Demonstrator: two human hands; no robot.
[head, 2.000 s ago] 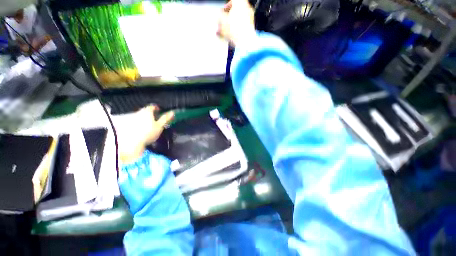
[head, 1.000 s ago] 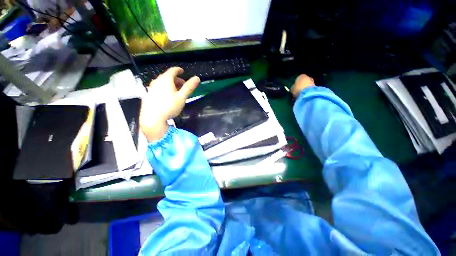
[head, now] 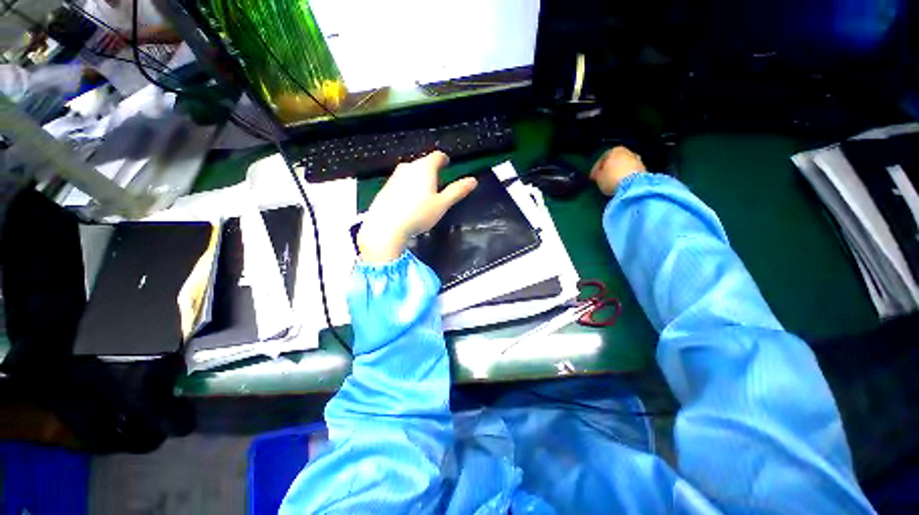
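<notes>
A glossy black panel (head: pixel 482 229) lies on a pile of white sheets (head: pixel 559 264) in front of the keyboard. My left hand (head: pixel 408 209) is over the panel's left part, thumb and fingers apart, with nothing seen in it; it hides that part of the panel. My right hand (head: pixel 617 169) is low at the bench, just right of the black mouse (head: pixel 556 180). Its fingers are curled and partly hidden, and I cannot tell whether it holds something. Red-handled scissors (head: pixel 599 304) lie at the pile's right front corner.
A keyboard (head: pixel 408 144) lies below the bright monitor (head: pixel 433 45). Black panels (head: pixel 146 287) and papers are stacked at left, another stack (head: pixel 857 216) at right. A cable (head: pixel 318 236) hangs across the left. A blue bin (head: pixel 277 468) is below. Part of a person (head: pixel 136 30) shows upper left.
My right hand has come down from the monitor's right edge to the bench beside the mouse. My left hand has shifted further over the panel's left part. The view has tilted down.
</notes>
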